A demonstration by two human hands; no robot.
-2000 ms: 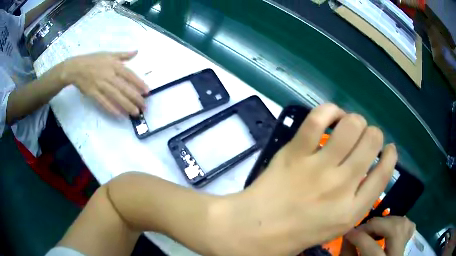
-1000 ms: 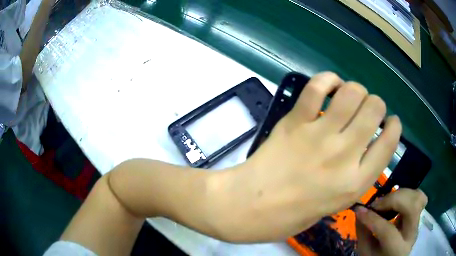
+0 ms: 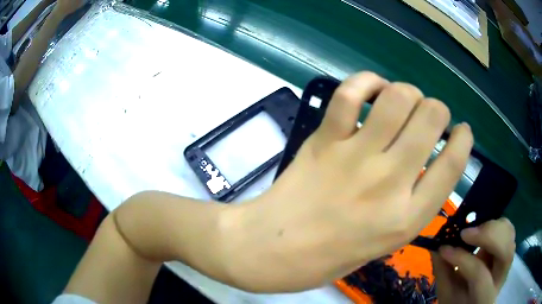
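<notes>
My left hand [image 3: 350, 196] is raised in the middle, gripping a black phone middle frame [image 3: 490, 187] by its long edge and hiding much of it. My right hand [image 3: 478, 261] is at the lower right, fingertips pinched at the frame's near edge beside small holes; whether a side key is between them cannot be made out. Below the held frame, an orange parts tray [image 3: 416, 261] holds a heap of black slivers [image 3: 386, 284], partly covered by my left hand. Another phone middle frame [image 3: 205, 142] lies on the white table, its right end behind the held one.
The white table [image 3: 119, 89] runs from upper left to lower right. The green conveyor belt [image 3: 267, 44] runs beyond it. A cardboard sheet with white paper [image 3: 469, 35] is at the upper right. A neighbouring person's forearm [image 3: 35, 56] and pale sleeve are at the left, above a red stool [image 3: 53, 208].
The neighbour's hand has withdrawn from the table, and the farther loose frame is gone from it. My right fingertips have moved along the held frame's edge; more of the tray shows.
</notes>
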